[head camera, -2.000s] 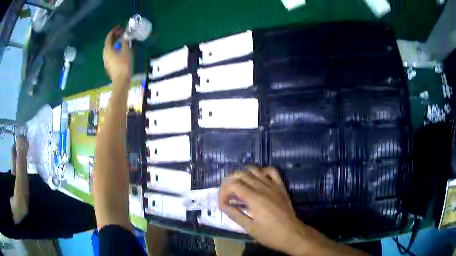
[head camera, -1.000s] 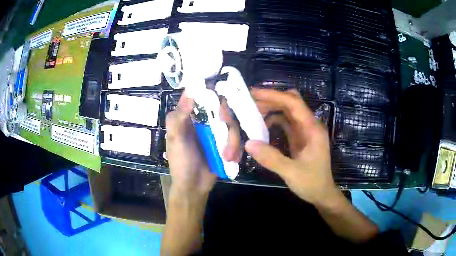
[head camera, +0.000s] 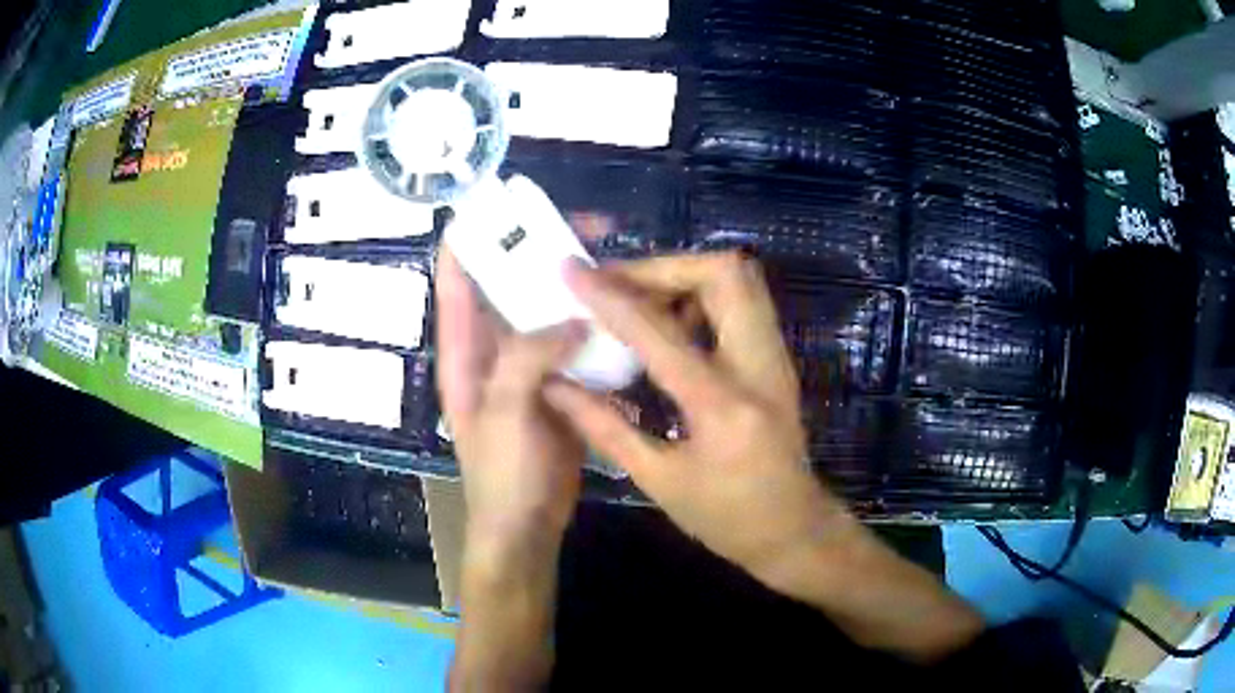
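Note:
A white handheld fan (head camera: 522,251) is held between my two hands above the black blister tray. Its round spoked head (head camera: 435,131) points up and left. A white cover with a small dark slot lies over its handle; no blue shows on this side. My left hand (head camera: 508,393) grips the handle from the left and below. My right hand (head camera: 711,393) presses its fingers on the cover and the lower handle end. White handle covers (head camera: 350,295) lie in the left columns of the black tray (head camera: 995,291).
A yellow-green printed board (head camera: 169,244) lies left of the tray. A black corded device (head camera: 1117,359) and small white pieces (head camera: 1138,224) are at right. Below the bench edge are a cardboard box (head camera: 447,542), a blue stool (head camera: 169,542) and a black cable.
The fan has turned so its head faces up. The cover, held apart in my right hand before, now lies over the handle and hides the blue part. My right hand has moved left onto it.

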